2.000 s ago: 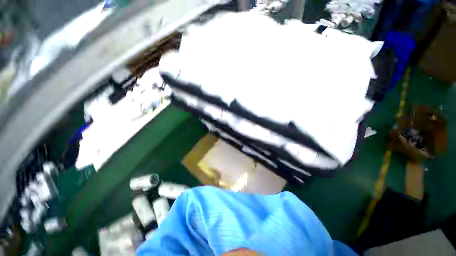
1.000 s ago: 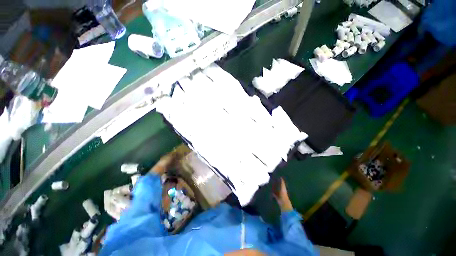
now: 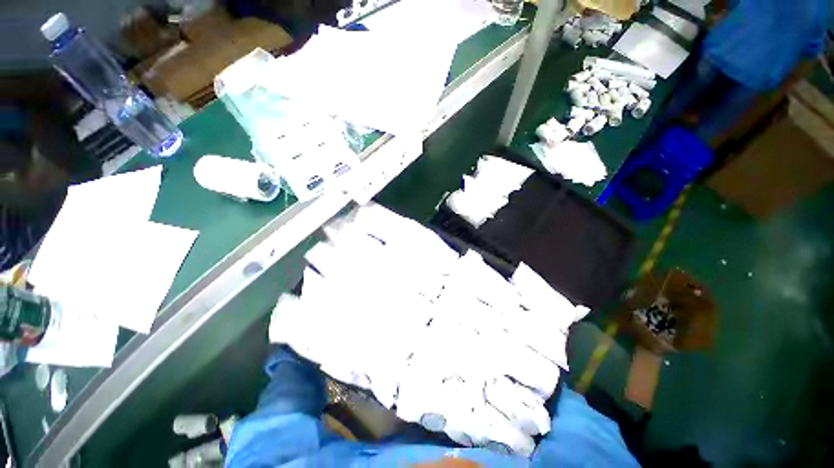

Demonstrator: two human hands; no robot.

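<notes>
A black tray loaded with rows of white bagged units [image 3: 430, 320] is right in front of me, close to my body and overlapping the pale shelf's edge. Round ends show on the bags nearest me. My left sleeve reaches the tray's left corner and my right sleeve its right side. Both hands are hidden at or behind the tray, so their grip cannot be seen. A second black tray [image 3: 558, 238] lies beyond it, with a few white bagged pieces [image 3: 489, 187] at its left end.
The shelf [image 3: 206, 297] at left bears a bottle [image 3: 114, 87], white sheets [image 3: 101, 265] and a white cylinder [image 3: 236, 177]. Loose white tubes [image 3: 197, 424] lie at lower left; more [image 3: 608, 96] lie at the far bench. A blue stool [image 3: 663, 169], open carton [image 3: 668, 311] and blue-smocked person [image 3: 764, 41] are at right.
My hands were visible beside the loaded tray; now they are hidden at its sides. The tray looks larger and nearer. The small box of discs has gone out of sight. The view has shifted.
</notes>
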